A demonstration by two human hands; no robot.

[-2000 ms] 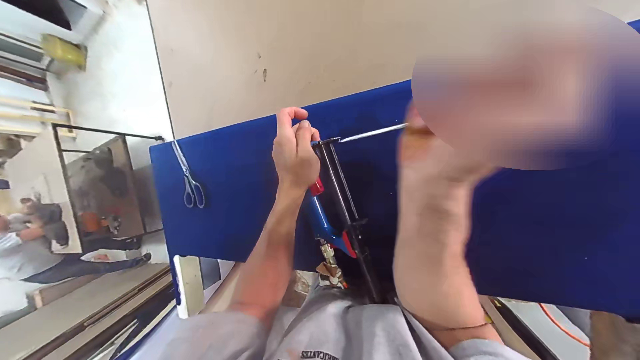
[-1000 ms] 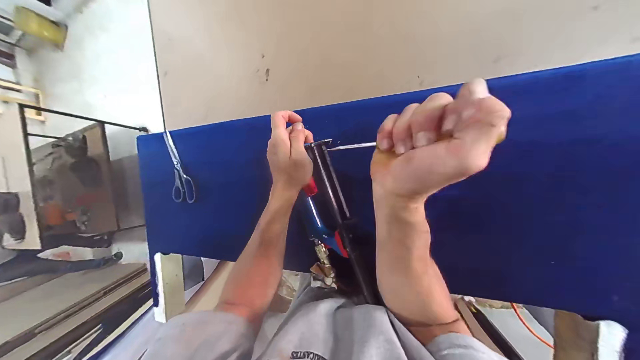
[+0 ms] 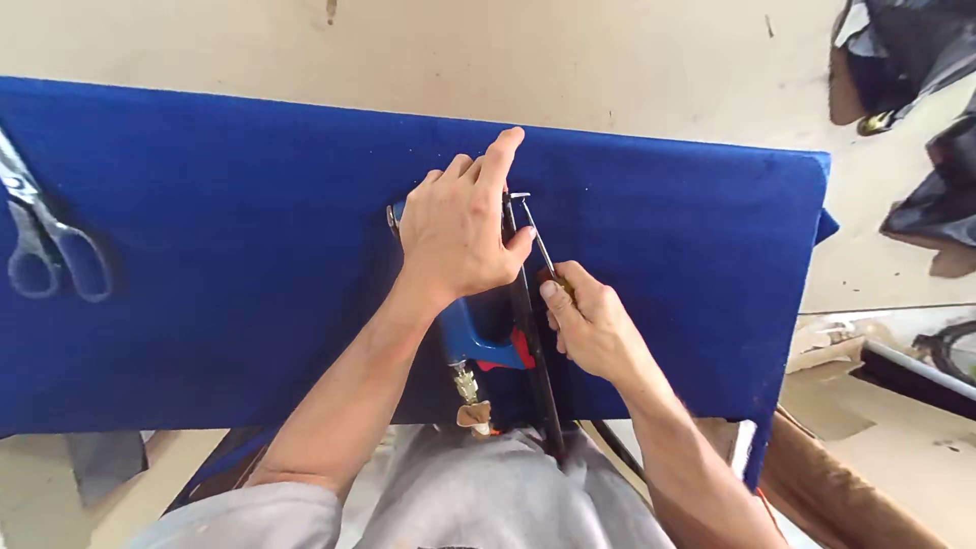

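A blue pneumatic staple gun (image 3: 473,339) with a long black magazine rail (image 3: 540,374) lies on a blue fabric-covered board. My left hand (image 3: 465,229) rests over its head, with the index finger stretched out and the thumb against the rail. In my right hand (image 3: 587,316) is a screwdriver (image 3: 540,242) with a yellowish handle; its metal shaft points up along the rail. The tip is close to a small metal piece (image 3: 520,195) at the rail's front end; whether they touch cannot be told. My left hand hides most of the gun's head.
Metal scissors (image 3: 57,244) lie on the blue fabric-covered board (image 3: 229,267) at the far left. A brass air fitting (image 3: 467,385) hangs from the gun's handle near my body. Dark plastic-like material (image 3: 907,53) lies on the pale surface at the upper right.
My right hand has come down closer to the rail, and the screwdriver now lies nearly along it instead of across. My left hand has spread over the gun's head. The view has shifted.
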